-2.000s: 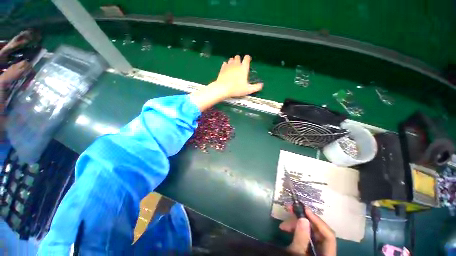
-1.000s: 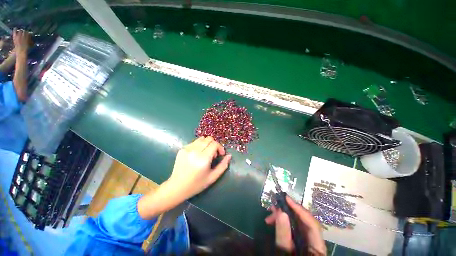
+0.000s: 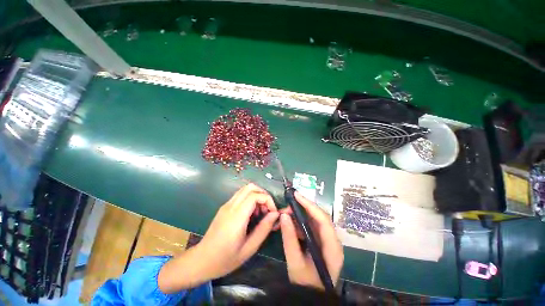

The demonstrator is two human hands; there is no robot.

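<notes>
My right hand holds the black soldering iron, its thin metal tip pointing up toward the red component heap. My left hand is beside it, its thumb and fingertips pinched together and meeting the right fingertips. A tiny reddish thing seems to be between the fingertips, too small to tell. The heap of small dark-red components lies beyond my left hand. A small green and white circuit board lies on the bench just beyond my right hand, partly hidden by it.
A cardboard sheet with grey strips lies right. Behind it stand a black fan, a white tub and a black station. A pink tag lies at lower right. Clear trays are far left. The green belt carries boards.
My left hand has come back from the belt, past the heap, to meet my right hand. The iron has moved left off the cardboard. The circuit board now lies on the bench.
</notes>
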